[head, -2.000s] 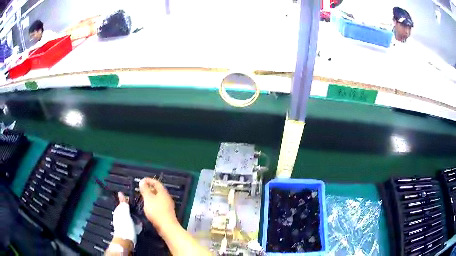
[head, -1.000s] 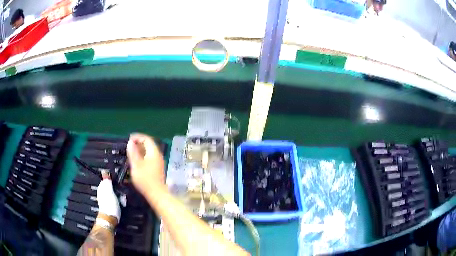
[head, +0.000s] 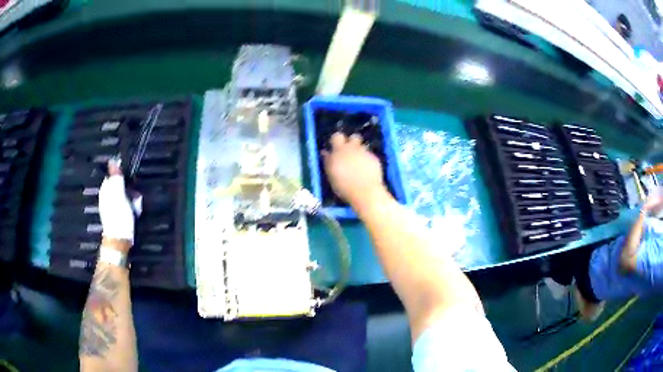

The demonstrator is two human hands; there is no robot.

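Note:
My left hand [head: 118, 207], in a white glove, is over the black ribbed tray [head: 163, 251] on the left. It holds a slim black stick assembly [head: 145, 138] whose thin silver-edged rods point up and right. My bare right hand [head: 352, 168] reaches into the blue parts bin [head: 397, 171], among small black parts [head: 369, 123]. Its fingertips are down in the parts and blurred, so I cannot tell if they grip one. The silver-grey assembly jig [head: 214, 167] stands between my hands.
A clear air hose [head: 343, 251] loops at the jig's right side. Crinkled plastic film [head: 443, 189] lies right of the bin. Trays of rods [head: 534, 185] stand further right. A post with cream tape [head: 347, 51] rises behind the bin. A person in blue [head: 618, 265] is at the right edge.
My right hand has left the stick over the tray and moved right into the blue bin. My left hand still holds the stick. The view has tilted down and turned right.

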